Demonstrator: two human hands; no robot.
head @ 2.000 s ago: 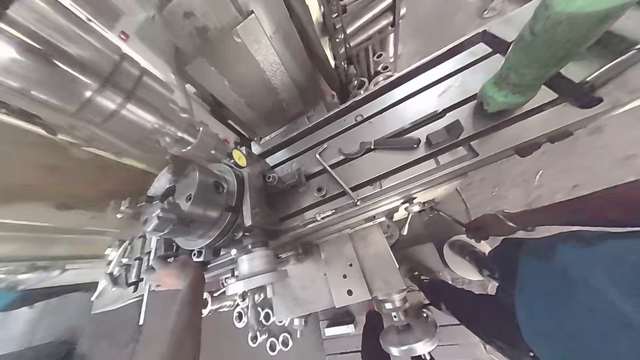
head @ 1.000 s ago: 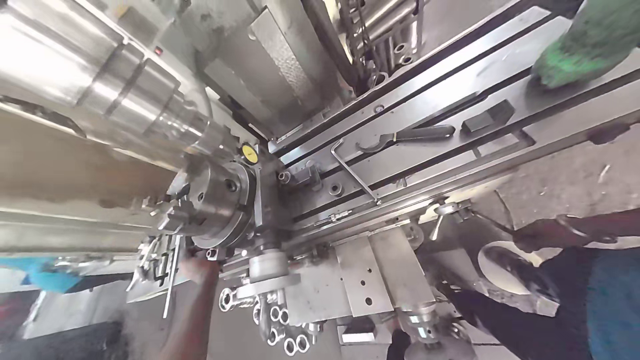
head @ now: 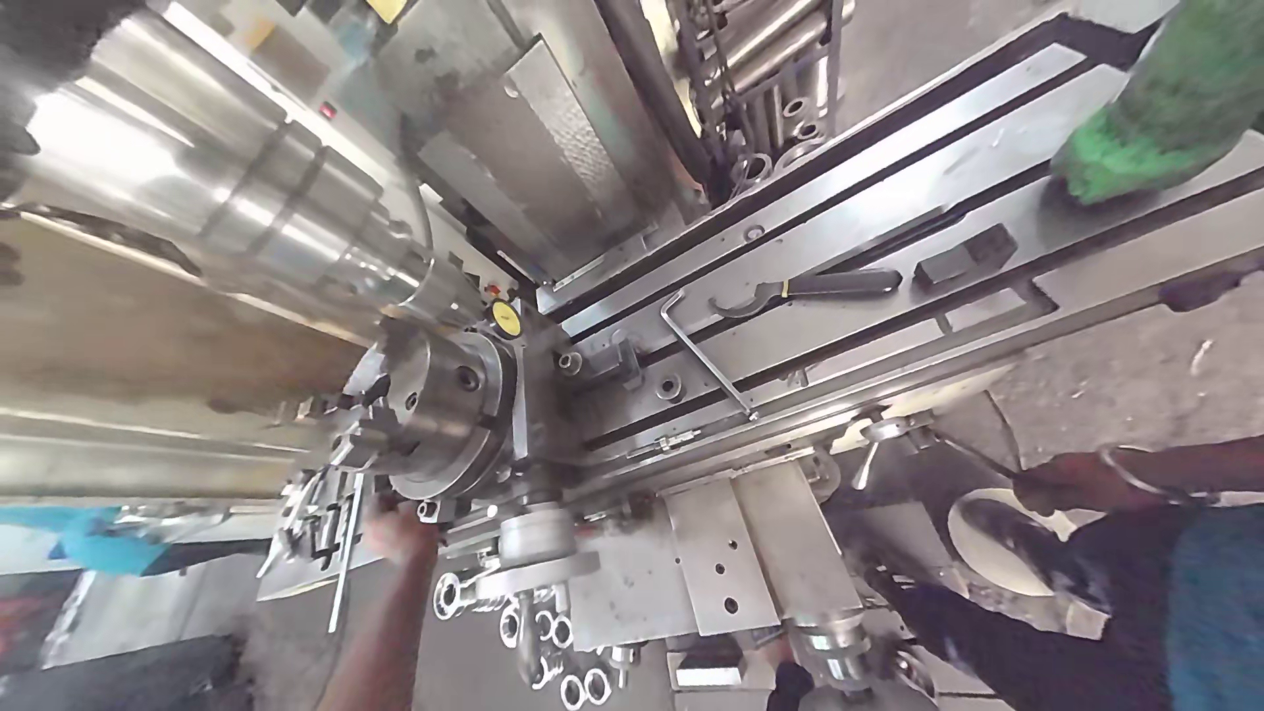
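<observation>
My left hand (head: 400,533), partly blurred, reaches from below to the underside of a steel jaw chuck (head: 449,415). Its fingers are beside a bolt head (head: 428,511) on the chuck's mount, and whether they grip anything is unclear. Just left of the hand, a thin metal rod (head: 346,558) slants downward. A dial indicator with a yellow face (head: 506,318) sits above the chuck, near the machine's spindle nose (head: 434,286). Beside the chuck, a socket-head bolt (head: 570,363) and a clamp block (head: 617,360) are on the slotted table. My right hand is not in view.
On the milling machine table (head: 948,188) lie a hook spanner (head: 839,284), a hex key (head: 706,355), a dark metal block (head: 966,259) and a green-coated cylinder (head: 1165,109). Spanners (head: 561,632) hang below. A co-worker's hand (head: 1052,484) is at a lever at right.
The view has shifted, bringing the chuck and table larger into frame. My left hand stays by the underside of the chuck, and the co-worker's hand stays near the lever.
</observation>
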